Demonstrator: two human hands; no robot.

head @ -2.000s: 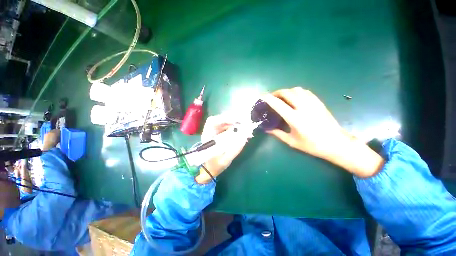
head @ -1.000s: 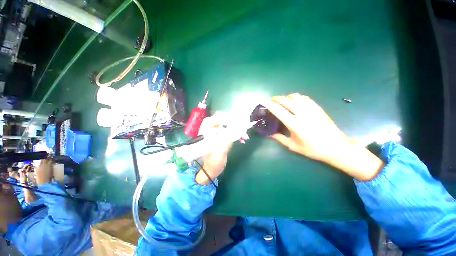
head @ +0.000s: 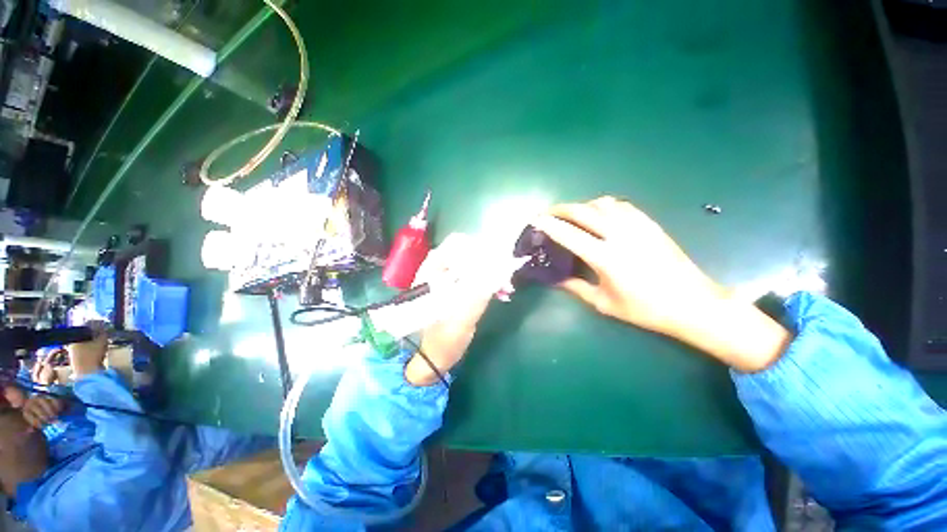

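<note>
My right hand (head: 633, 265) holds a small round black part (head: 545, 259) between thumb and fingers, its open face turned left toward my left hand. My left hand (head: 457, 296) grips a white corded handpiece (head: 400, 315) like a pen, its tip at the face of the black part. Glare washes out my left fingers and most of the handpiece. The handpiece's green rear end (head: 378, 337) shows at my wrist, with a black cable and a clear tube (head: 288, 436) looping below. A red squeeze bottle (head: 407, 256) with a thin pointed nozzle is just beyond my left hand.
A control box (head: 358, 213) with two white cylinders is at left, a yellowish hose (head: 302, 78) behind it. A tiny dark piece (head: 712, 210) lies on the green mat (head: 623, 104) at right. At far left are a blue bin (head: 163, 310), another worker's blue sleeve (head: 114, 457) and a cardboard box (head: 223, 509).
The black part has turned slightly in my right fingers. The handpiece has tilted flatter in my left hand since the earliest frame. The other worker's hands have shifted.
</note>
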